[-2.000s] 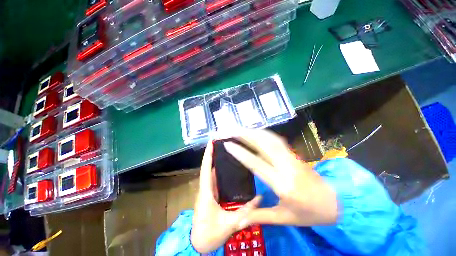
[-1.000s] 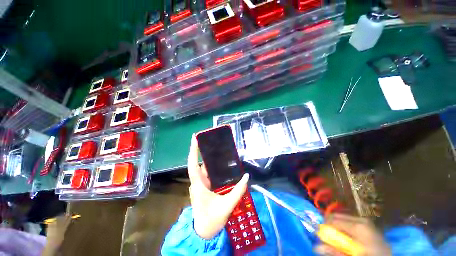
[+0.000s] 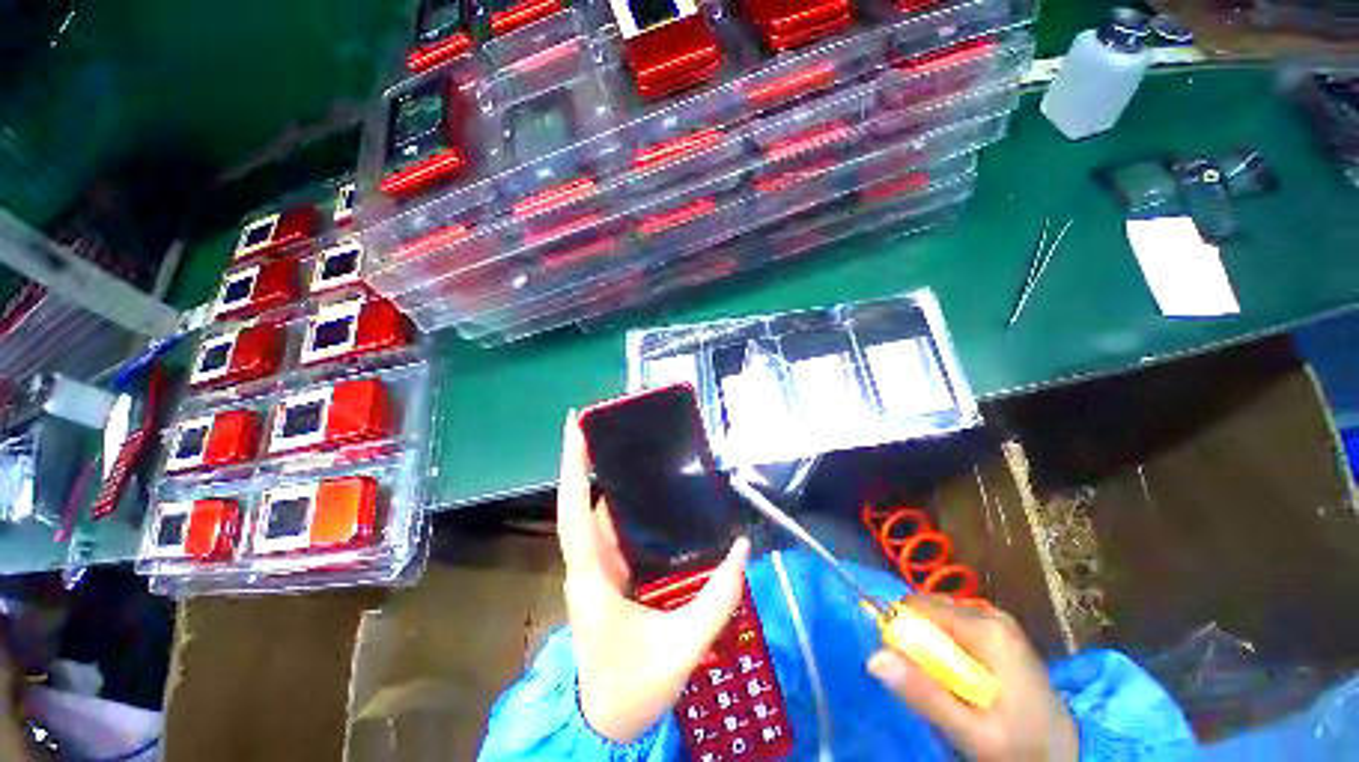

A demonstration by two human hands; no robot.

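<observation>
My left hand (image 3: 634,633) holds an open red flip phone (image 3: 656,479) upright by its lid, thumb at the hinge. The lid shows a glossy black screen and the red keypad hangs below over my lap. My right hand (image 3: 991,677) grips the yellow-orange handle of an air blow gun (image 3: 939,655). Its long thin nozzle points up and left, with the tip at the right edge of the lid. Whether it touches cannot be told. A clear lens tray (image 3: 961,405) with white-centred black-framed panels lies behind the phone at the bench edge.
Stacked clear trays of red phones (image 3: 701,283) stand behind. Another phone tray (image 3: 410,551) is at left. Tweezers (image 3: 1039,271), a white wipe (image 3: 1180,268), black parts (image 3: 1210,197) and a white bottle (image 3: 1095,87) lie or stand at right. A coiled orange hose (image 3: 912,548) and cardboard (image 3: 1192,476) are below.
My right hand left the phone, took hold of the blow gun and brought its nozzle up to the lid. The other person's hand at lower left is gone from there.
</observation>
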